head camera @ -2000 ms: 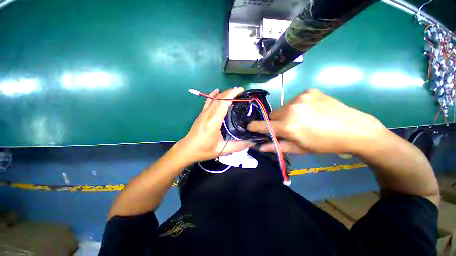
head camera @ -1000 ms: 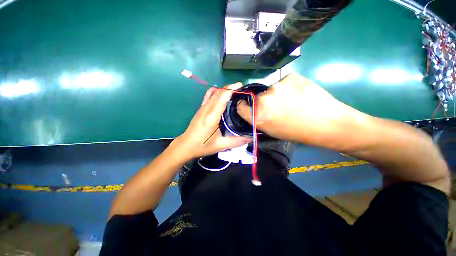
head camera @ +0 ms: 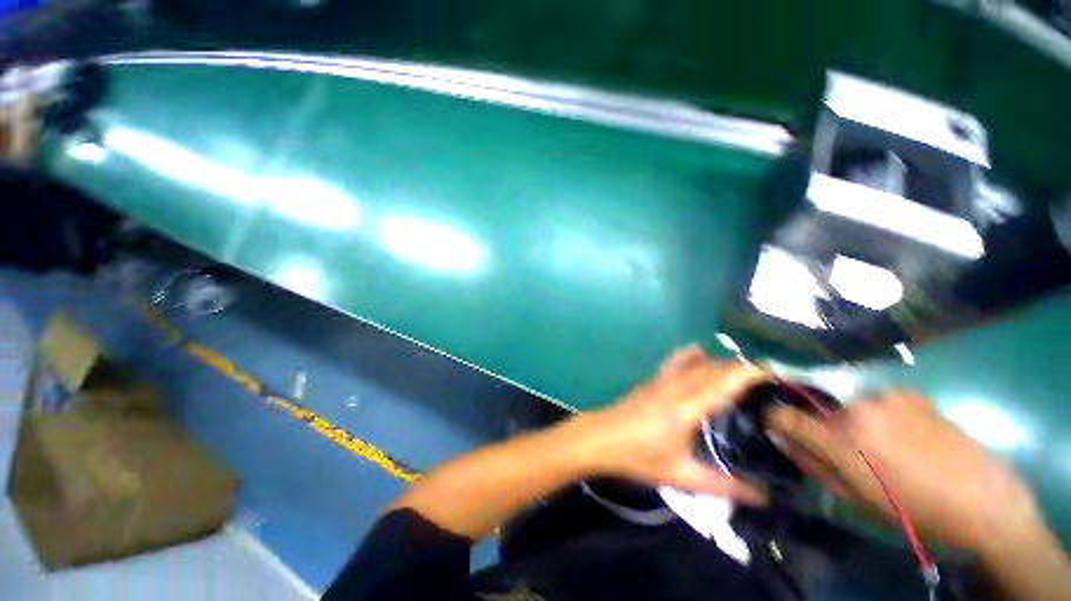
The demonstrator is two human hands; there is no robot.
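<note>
The round device housing (head camera: 752, 437), with a dark open interior, is at the lower right near the lap. My left hand (head camera: 669, 429) is shut on its left side. My right hand (head camera: 904, 464) is blurred, with its fingers at the housing's opening; what they touch inside is hidden. A red lead wire (head camera: 889, 499) hangs over my right hand to a small plug. A white flat piece (head camera: 707, 520) shows below the housing, beside a thin white cable (head camera: 622, 506).
The metal screw feeder (head camera: 898, 170) stands on the green bench (head camera: 529, 258) at the upper right. A dark cylinder (head camera: 1016, 264) slants beside it. A cardboard box (head camera: 118, 470) is on the floor at left. Another person's dark-clothed part (head camera: 47, 217) shows far left.
The view has swung left and become blurred, so the hands and feeder now appear farther right. The left hand keeps its hold on the housing; the right hand's fingers remain at its opening.
</note>
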